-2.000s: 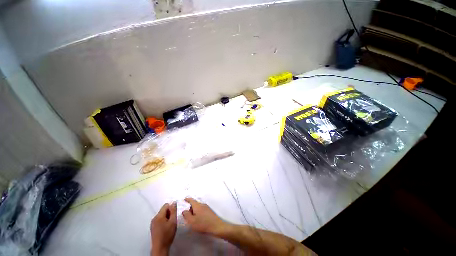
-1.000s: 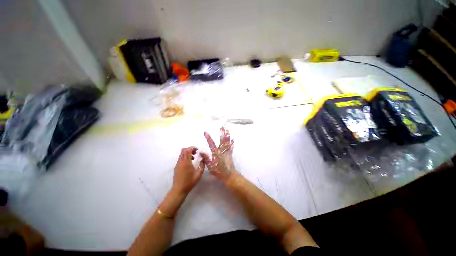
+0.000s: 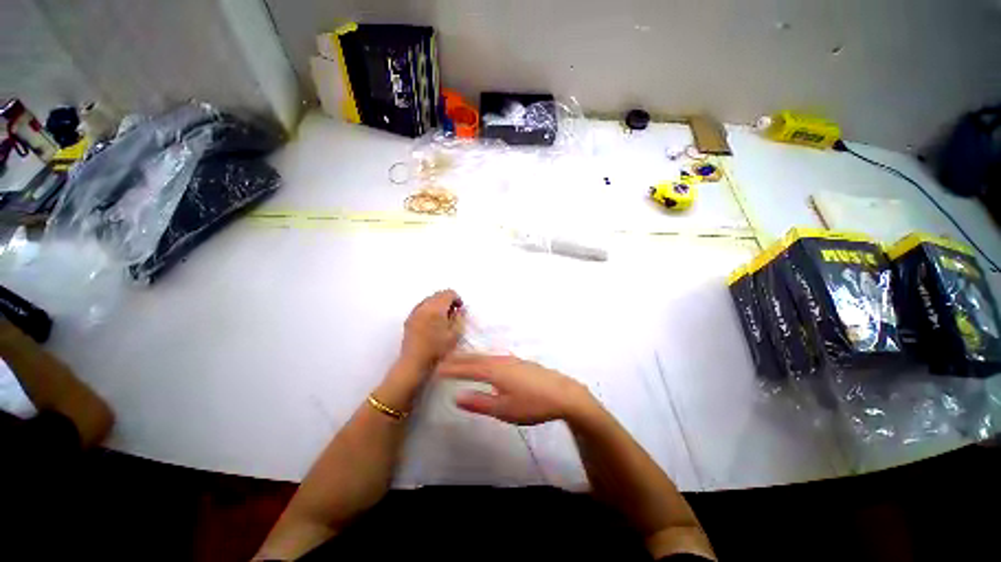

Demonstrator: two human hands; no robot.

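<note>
My left hand, with a gold bracelet at the wrist, is curled with its fingertips pinched on a thin clear plastic bag over the white table. The film is nearly invisible; only faint creases show. My right hand is just to the right and nearer to me, palm down, fingers stretched towards the left wrist and a little blurred. I see no grip in it. The stack of unused poly bags lies flat behind my hands.
Bagged black boxes stand at right, loose film before them. A dark-filled plastic bag lies left, beside another person's arm. Rubber bands, a yellow tape measure, a black box and a corded yellow tool are behind.
The view has shifted, showing more of the left side. My right hand, earlier upright with spread fingers and glossy film on it, is now lower and flat, pointing left. My left hand remains curled.
</note>
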